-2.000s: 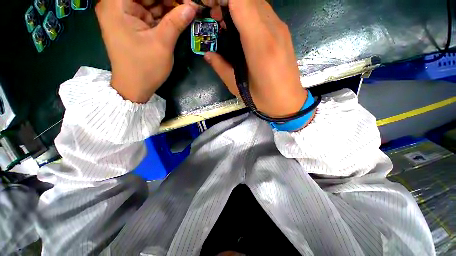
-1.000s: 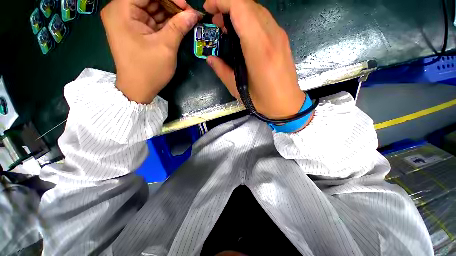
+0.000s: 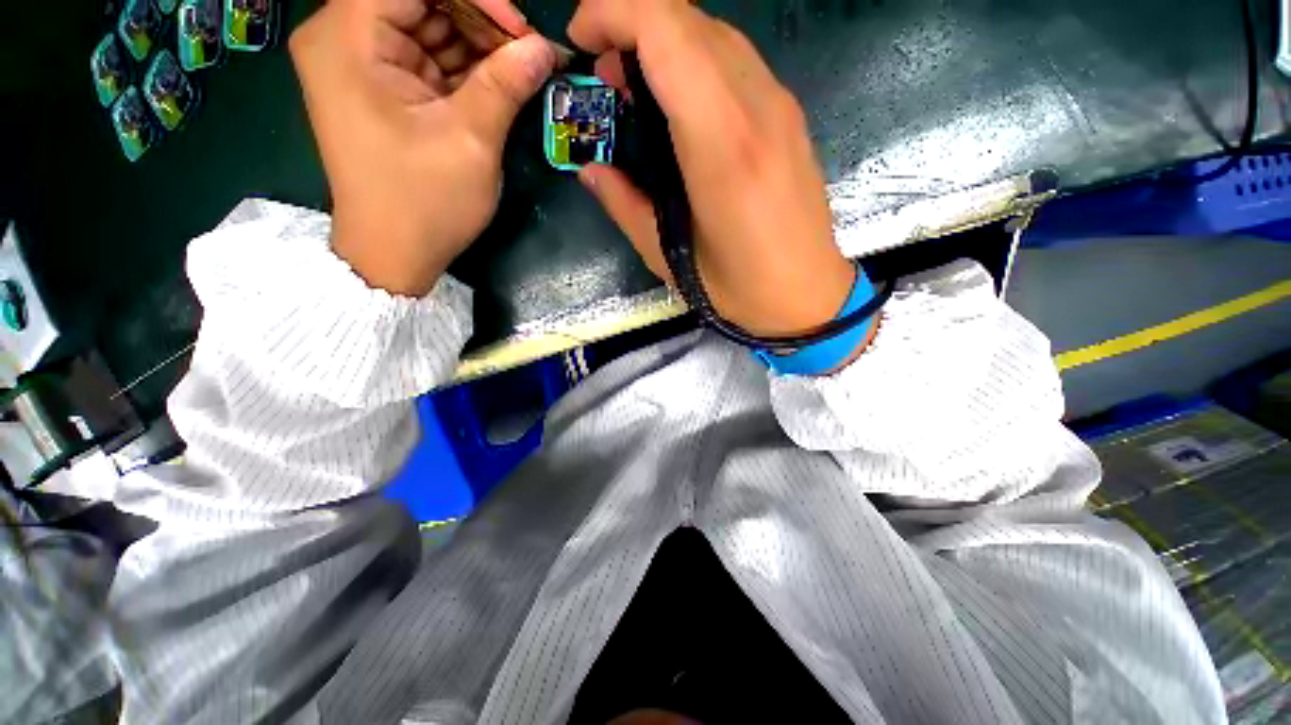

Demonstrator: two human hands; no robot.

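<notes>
A small circuit board (image 3: 581,123) with a pale rim, dark middle and yellow patch lies on the dark green mat between my hands. My left hand (image 3: 421,135) is at its left and grips the brown tweezers (image 3: 486,23), whose tip points toward the board's top edge. My right hand (image 3: 736,177), with a blue wrist strap (image 3: 835,340), is at its right and holds the soldering iron (image 3: 660,170). The iron's black cord runs down over the wrist. The iron's tip is hidden behind my fingers. My right thumb is at the board's lower right corner.
Several similar boards (image 3: 170,88) stand in rows on the mat (image 3: 963,85) at upper left. A white paper (image 3: 29,305) with one board is at the left edge. The bench edge (image 3: 566,334) crosses below my hands. A blue stool (image 3: 460,453) and wrapped cartons (image 3: 1203,482) are lower down.
The tweezers now show more clearly in my left hand than two seconds ago. The boards, paper and mat have shifted slightly down and right in view. Both hands keep their holds.
</notes>
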